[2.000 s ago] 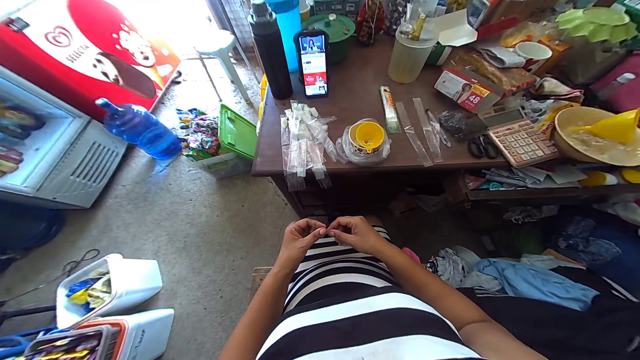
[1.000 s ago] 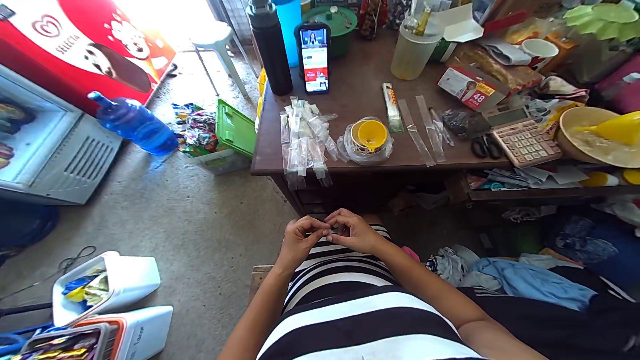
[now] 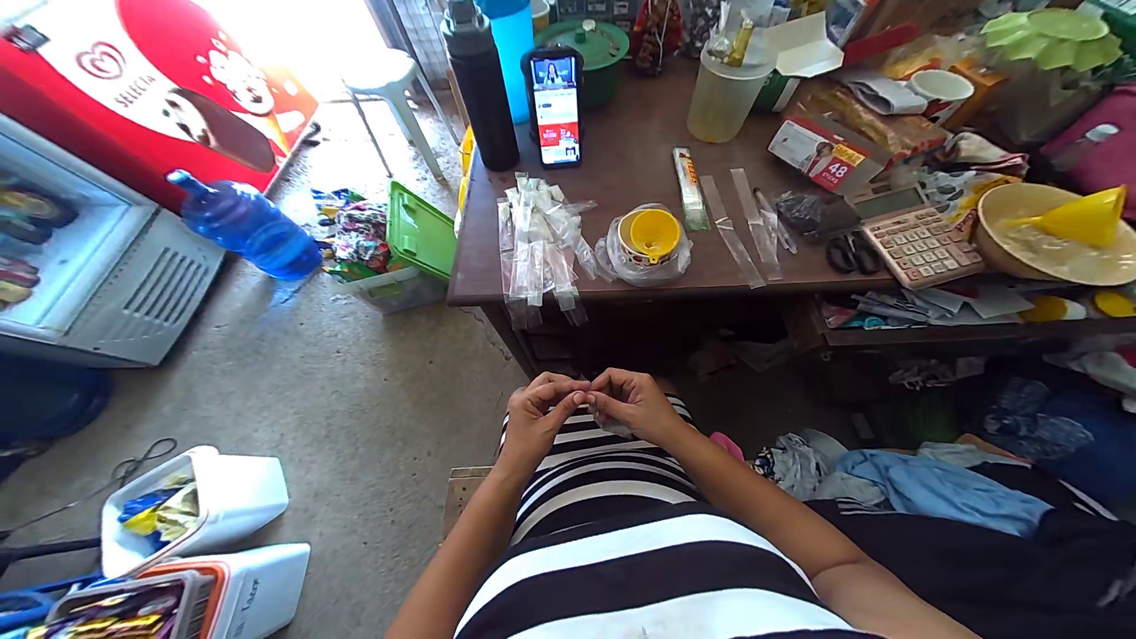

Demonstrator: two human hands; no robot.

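Observation:
My left hand (image 3: 543, 413) and my right hand (image 3: 632, 406) meet above my lap, thumbs and forefingers pinched together on a small piece of clear plastic (image 3: 612, 426), mostly hidden by the fingers. Beyond them on the brown desk lies a pile of narrow clear plastic sleeves (image 3: 537, 240) with white contents, some hanging over the front edge. Right of the pile, a yellow funnel (image 3: 655, 234) sits in a cup wrapped in clear plastic. Flat clear plastic strips (image 3: 732, 231) lie farther right, beside a narrow printed packet (image 3: 690, 188).
On the desk (image 3: 621, 115) stand a black bottle (image 3: 484, 89), an upright phone (image 3: 556, 106) and a plastic pitcher (image 3: 728, 89). Scissors (image 3: 853, 254), a calculator (image 3: 921, 246) and a bowl (image 3: 1056, 232) are at the right. A green-lidded bin (image 3: 422, 232) and white containers (image 3: 240, 488) stand on the floor.
My hands stay together above my lap; only the fingers have shifted slightly. The things on the desk have not plainly moved.

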